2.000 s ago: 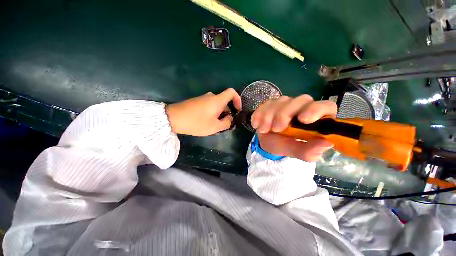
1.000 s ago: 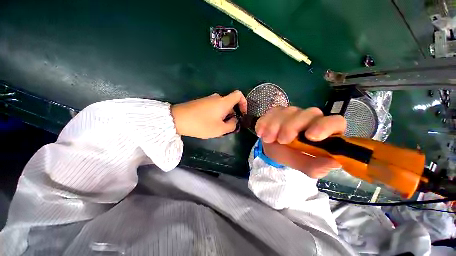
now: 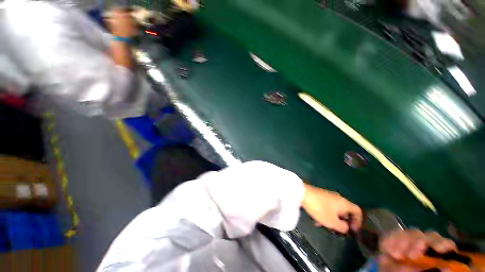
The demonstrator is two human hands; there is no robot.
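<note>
The frame is blurred. My left hand (image 3: pixel 334 212) is at the lower right, its fingertips pinched on a small dark unit (image 3: pixel 355 222), mostly hidden by the fingers. My right hand (image 3: pixel 415 245) is beside it near the bottom right edge, closed around an orange electric screwdriver (image 3: pixel 446 262) that is partly cut off by the frame. The tool's dark front end points toward my left fingertips; contact cannot be told. A round grey mesh dish (image 3: pixel 384 220) lies just behind both hands, partly covered.
A pale yellow strip (image 3: pixel 367 146) lies across the green bench (image 3: pixel 239 106). One device unit (image 3: pixel 355 159) is near it, another (image 3: pixel 275 98) farther left, with small dark items beyond. A white slip (image 3: pixel 262 62) lies farther off. Another person's arm (image 3: pixel 121 48) is at upper left.
The view has swung left, showing the neighbour, floor and more bench. My hands now appear at the lower right, still together, with the screwdriver partly out of frame.
</note>
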